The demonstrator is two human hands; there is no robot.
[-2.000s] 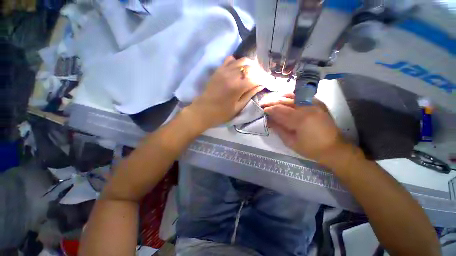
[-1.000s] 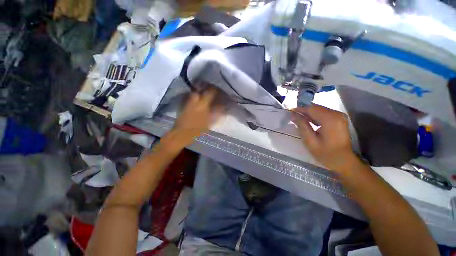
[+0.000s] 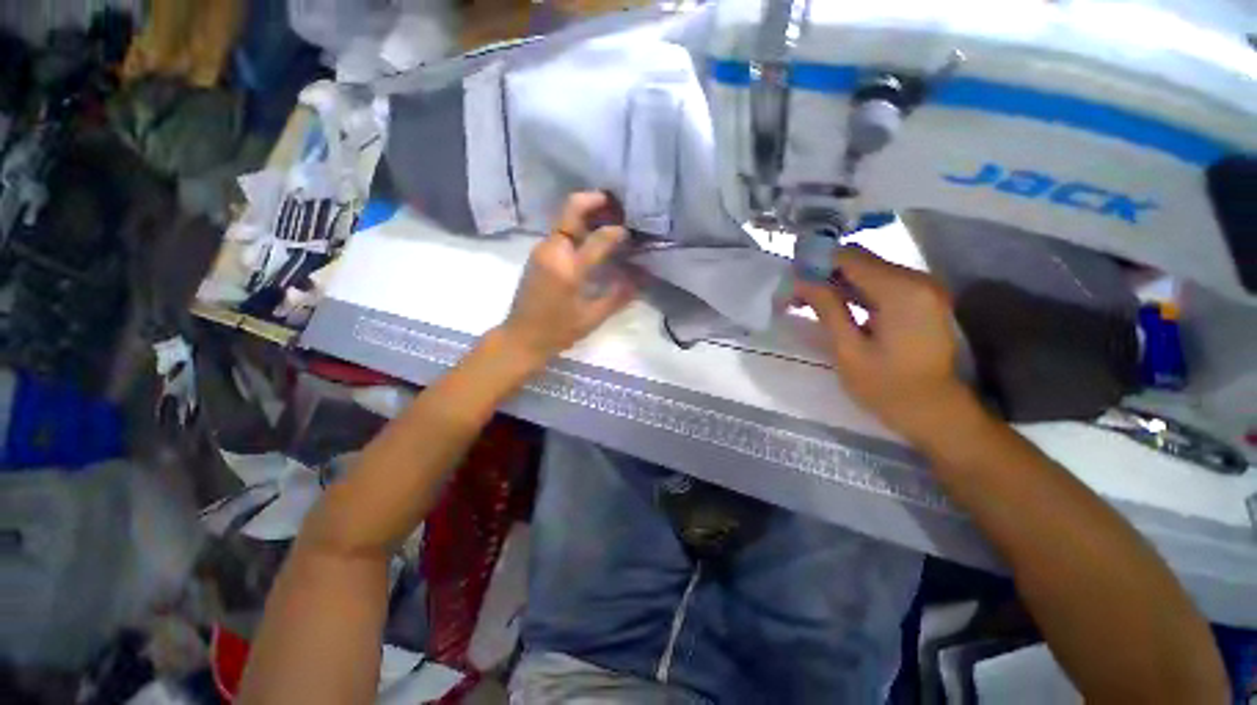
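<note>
The joined workpiece (image 3: 572, 138), pale with sewn strips and a dark grey part at its left, lies on the table left of the needle. My left hand (image 3: 568, 276) pinches its near edge between thumb and fingers. My right hand (image 3: 889, 331) is just right of and in front of the needle area, its fingertips on the small pale end of the piece (image 3: 731, 285). The sewing machine (image 3: 1020, 152) stands behind, its presser foot area (image 3: 793, 218) lit. A dark thread or edge line runs on the white table between my hands.
At right are a dark panel (image 3: 1034, 331), a blue tube (image 3: 1162, 344) and metal snips (image 3: 1179, 438). The ruler-marked edge (image 3: 689, 413) runs in front. A red crate (image 3: 476, 537) is below left. Scraps lie at the far left.
The workpiece has come away from under the lamp and spread out leftward, with its pale strips now showing. My left hand has moved left from the needle, then slightly up. My right hand has shifted slightly right.
</note>
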